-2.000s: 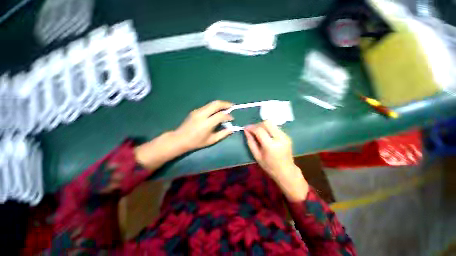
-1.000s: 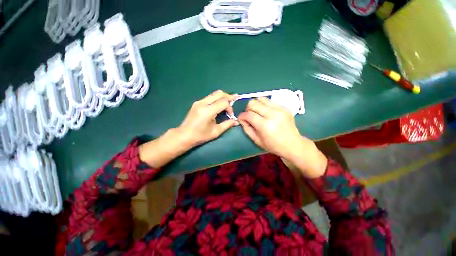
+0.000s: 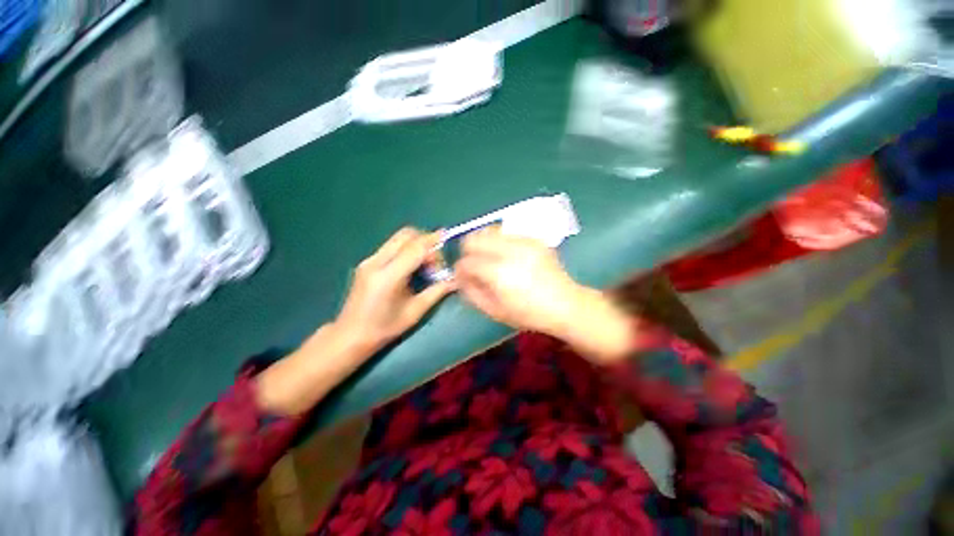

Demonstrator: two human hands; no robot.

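Observation:
A white plastic frame [image 3: 546, 218] lies on the green bench in front of me, its solid round end pointing right. My left hand [image 3: 389, 291] grips the loop's left end with thumb and fingers. My right hand [image 3: 510, 274] is over the frame's near side, its fingertips pinched close to the left fingertips and covering part of the loop. The picture is blurred, and I cannot tell whether a thin strip is between the fingers.
Rows of stacked white frames [image 3: 136, 257] fill the left. A small group of frames [image 3: 427, 82] lies at the back. A pile of pale strips [image 3: 625, 113], a screwdriver [image 3: 757, 139], a yellow block [image 3: 779, 58] and a dark fan [image 3: 640, 17] are at the right.
The view has turned and shifted, so the bench items appear tilted and displaced. Both hands stay at the loop's left end; the right hand still covers the near side.

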